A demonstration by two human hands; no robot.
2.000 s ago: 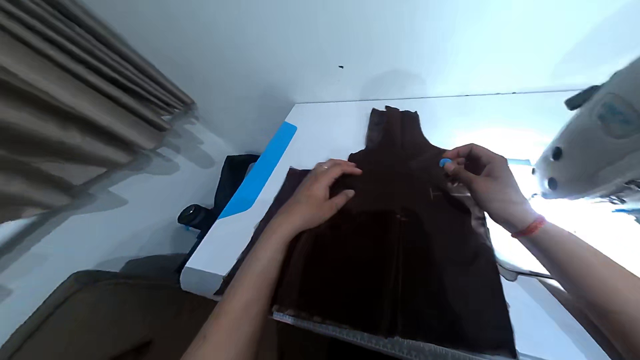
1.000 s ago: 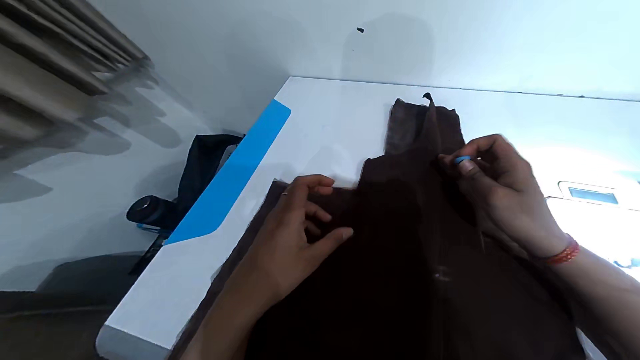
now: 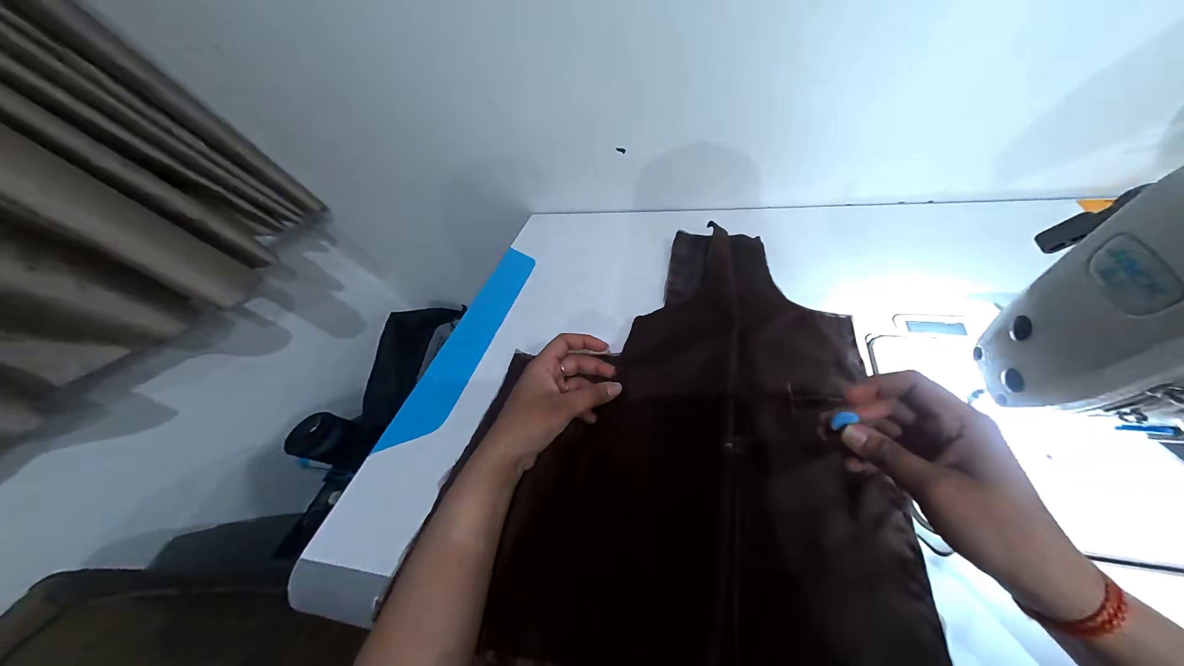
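Observation:
Dark brown fabric (image 3: 684,481), cut with a narrow upper part and curved edges, lies over the white table with a long seam or fold down its middle. My left hand (image 3: 564,384) rests at its left upper edge, fingers slightly curled and apart, a ring on one finger. Over the right side of the fabric, my right hand (image 3: 902,430) pinches a small blue piece (image 3: 844,421), possibly tailor's chalk, between thumb and fingers. A short faint mark shows on the fabric just left of it. The right fingers are somewhat blurred.
At the right stands a Jack sewing machine (image 3: 1101,305) with its bright light on the table (image 3: 592,277). A blue strip (image 3: 462,356) runs along the table's left edge. Beyond it are a dark bag or cloth (image 3: 402,361) and a black cylindrical object (image 3: 319,435). A curtain (image 3: 120,203) hangs left.
My right hand has moved down from near the narrow upper part of the fabric, still with the blue piece. The left hand stays near the fabric's left edge. The view has shifted.

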